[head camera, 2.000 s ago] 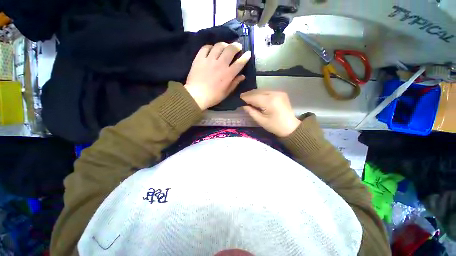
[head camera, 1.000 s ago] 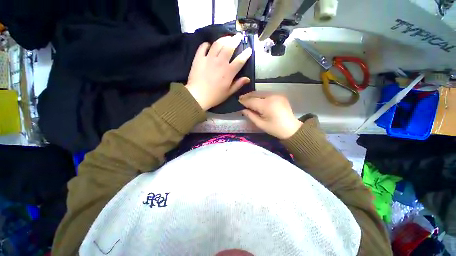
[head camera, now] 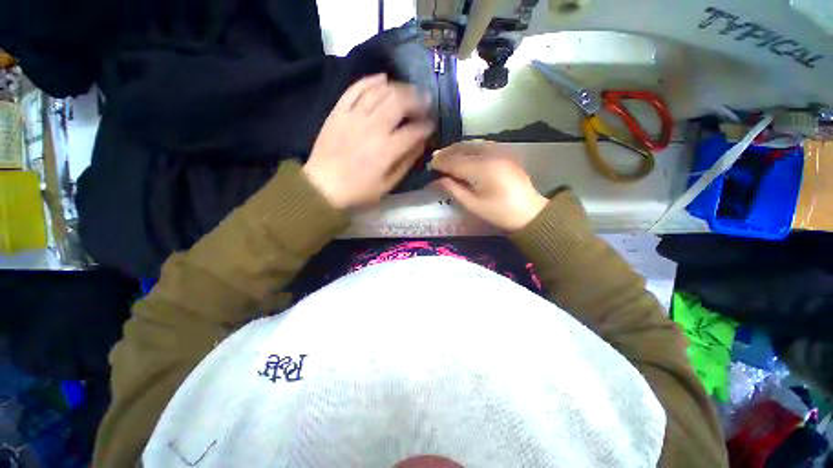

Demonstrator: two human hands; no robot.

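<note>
The black garment (head camera: 210, 128) lies heaped left of the needle, and its edge runs toward me from under the presser foot (head camera: 440, 62). The sewing machine head (head camera: 676, 46) is at the upper right. My left hand (head camera: 370, 142) is blurred over the garment near its edge, with the fingers bent; whether it grips cloth cannot be told. My right hand (head camera: 489, 183) pinches the near end of the garment edge between thumb and fingertips, right beside my left hand.
Scissors (head camera: 603, 132) with orange-yellow and red handles lie right of the needle, by a dark fabric strip (head camera: 534, 132). A blue bin (head camera: 753, 196) stands at the right, with a white strip (head camera: 717, 178) slanting beside it. A yellow container (head camera: 22, 210) is at the far left.
My left hand has drawn back to the left from beside the needle, showing a greyer patch of cloth by the presser foot. My right hand has shifted slightly left and away from me.
</note>
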